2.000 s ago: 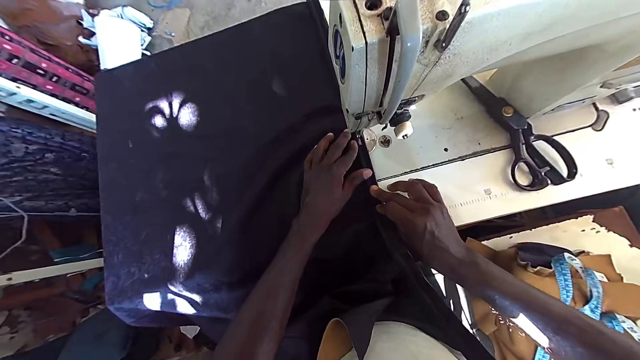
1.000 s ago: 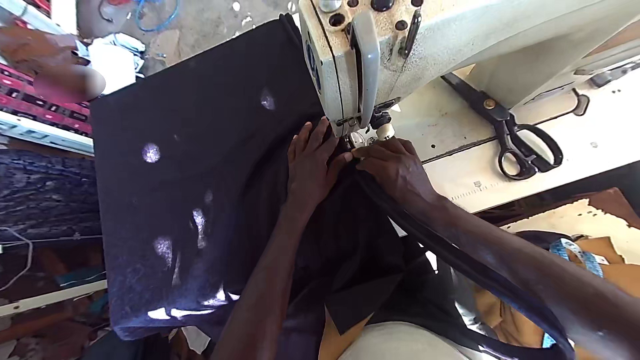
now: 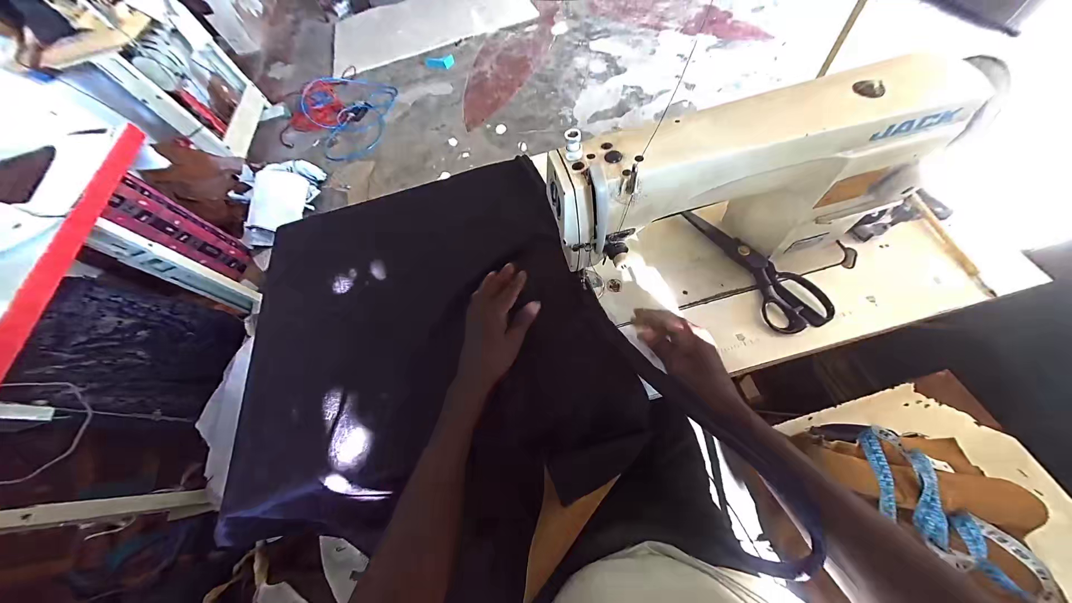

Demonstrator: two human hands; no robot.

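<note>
Dark fabric point(image 3: 402, 293) is spread over the sewing table, its right edge running under the needle area of a Jack sewing machine point(image 3: 754, 159). My left hand point(image 3: 498, 327) lies with its fingers apart on the fabric, left of the presser foot. Right of the fabric edge, my right hand point(image 3: 678, 343) hovers over or rests on the machine bed, its fingers blurred and bent; whether it holds anything is unclear. A narrow dark strip point(image 3: 720, 427) trails from the needle area past my right wrist and loops near my forearm.
Black-handled scissors point(image 3: 775, 289) lie on the machine bed at right. A blue tape measure point(image 3: 930, 494) rests over brown material on a board at lower right. White and red frames point(image 3: 67, 251) stand at left. Tangled blue and red wire point(image 3: 347, 109) lies on the floor beyond.
My right hand has come away from the needle area, toward the right and toward me. My left hand has moved left off the fabric's edge near the needle. The view has widened.
</note>
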